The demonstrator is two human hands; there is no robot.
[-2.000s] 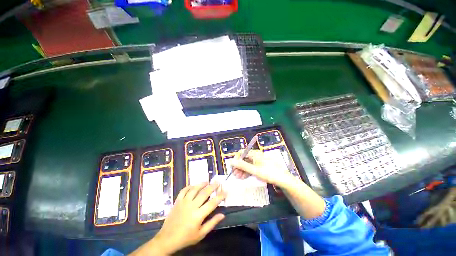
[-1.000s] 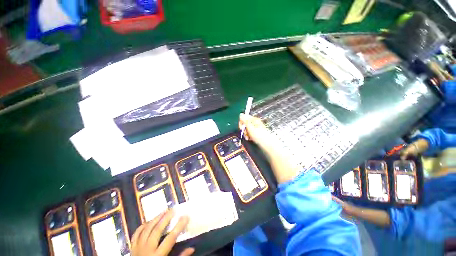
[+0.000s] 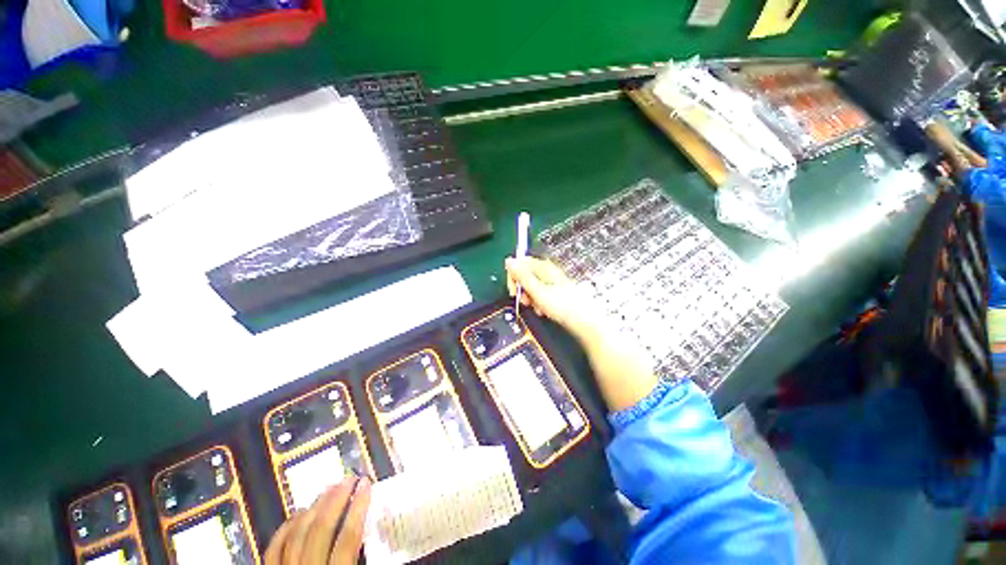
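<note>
A black tray holds several orange-rimmed phone housings in a row, each with a pale rectangle inside. My right hand is closed on thin pale tweezers, held upright, with the tip at the camera end of the rightmost phone housing. My left hand, cut off by the bottom edge, holds a white release liner sheet with fine rows of marks. The sheet covers the lower part of the second phone from the right.
A clear blister tray lies right of the phones. White sheets and a clear bag lie on a black component tray beyond. A red bin stands behind. Blue-sleeved people and a tilted black tray are at right.
The view has swung right. My right hand has moved with the tweezers from the liner sheet to the rightmost phone's camera end. A tray at far right is now tilted up.
</note>
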